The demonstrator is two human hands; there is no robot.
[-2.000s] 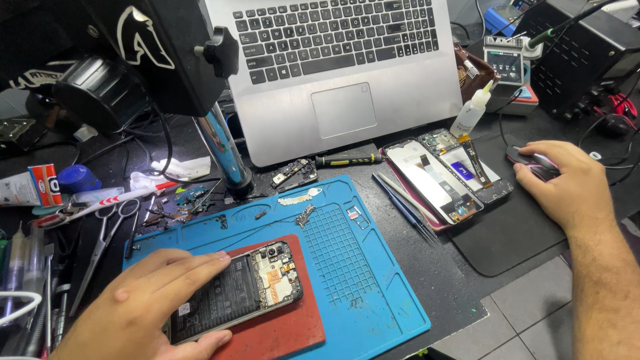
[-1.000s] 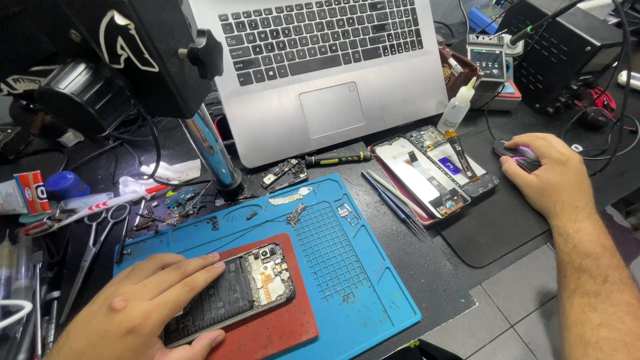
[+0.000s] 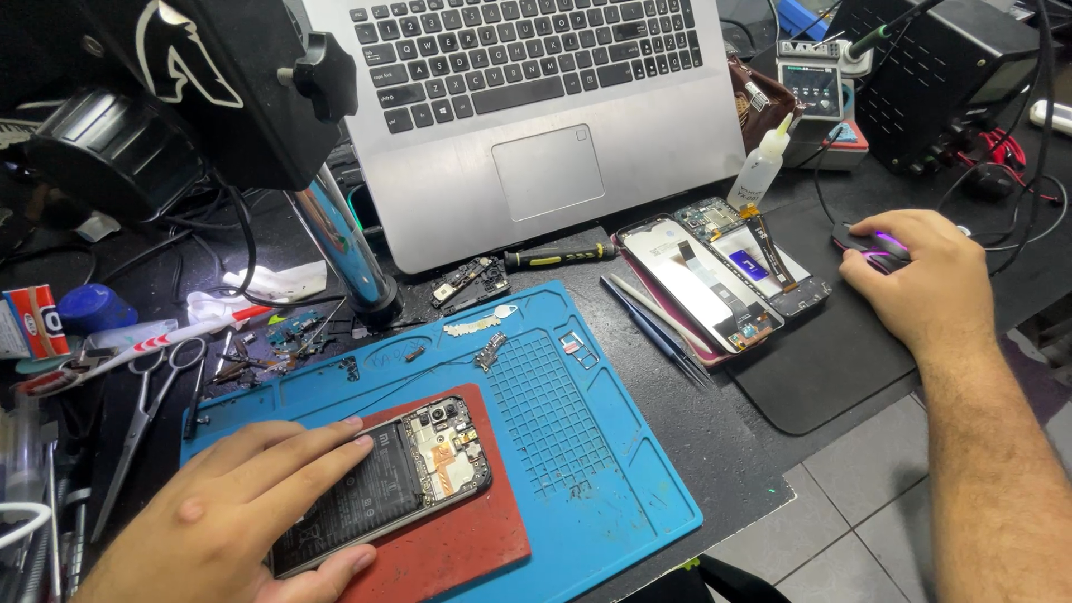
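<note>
My left hand (image 3: 260,494) spans an opened smartphone (image 3: 394,473), fingertips on its black battery and thumb at its near edge. The phone lies on a red pad (image 3: 494,511) over a blue silicone repair mat (image 3: 662,477); its camera and circuit board are exposed. At the right, my right hand (image 3: 930,276) is around a lit computer mouse (image 3: 879,249) on a black mouse pad (image 3: 821,385). Between the hands lie a second opened phone (image 3: 754,260), a detached screen panel (image 3: 691,285) and blue tweezers (image 3: 649,327).
A laptop (image 3: 452,184) stands behind the mat, beside a microscope stand's metal post (image 3: 343,243). Scissors (image 3: 151,402), a toothbrush (image 3: 159,339) and small parts lie at left. A screwdriver (image 3: 561,255), a dropper bottle (image 3: 762,163) and a soldering station (image 3: 812,92) are farther back.
</note>
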